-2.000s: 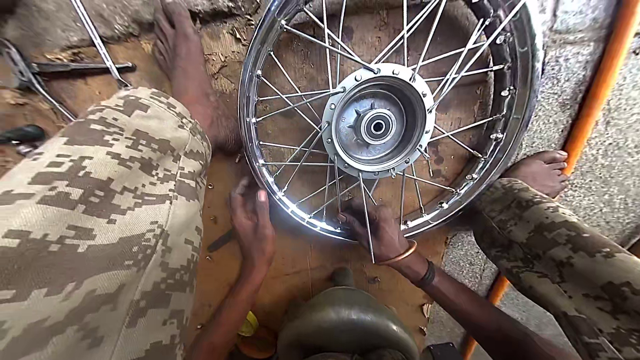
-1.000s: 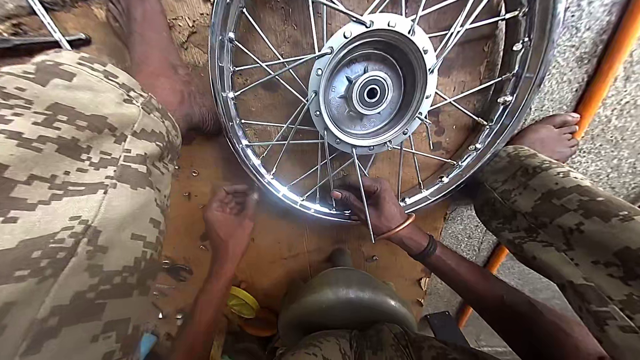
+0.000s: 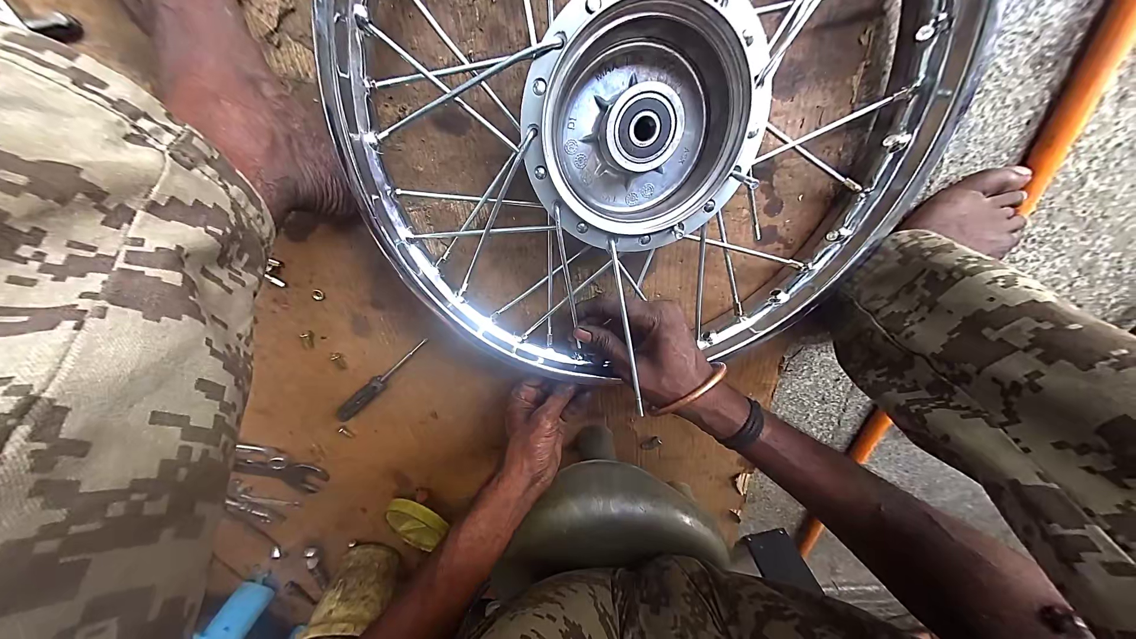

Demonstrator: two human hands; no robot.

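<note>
A chrome wheel rim [image 3: 355, 177] lies flat, with a metal hub [image 3: 568, 160] at its middle and spokes running between them. My right hand [image 3: 652, 346] is inside the rim's near edge, its thumb and fingers on the lower end of a spoke [image 3: 565, 266]. Another spoke [image 3: 627, 328] slants across this hand, its free end lying over the rim. Just outside the near edge, my left hand [image 3: 540, 417] has its fingertips against the rim's outer side, under the right hand's fingers. Whether it holds a small part is hidden.
On the brown board [image 3: 461, 470] lie a screwdriver [image 3: 382, 382], several small brass-coloured nipples, pliers [image 3: 280, 466] and a yellow lid [image 3: 417, 524]. Nearer stand a worn container [image 3: 355, 586] and a blue object [image 3: 238, 612]. An orange pole [image 3: 1078, 98] crosses the right. Bare feet flank the wheel.
My left hand has moved right, from beside the rim up against its near edge. My right hand stays at the spoke ends. The view has shifted, showing more tools at lower left.
</note>
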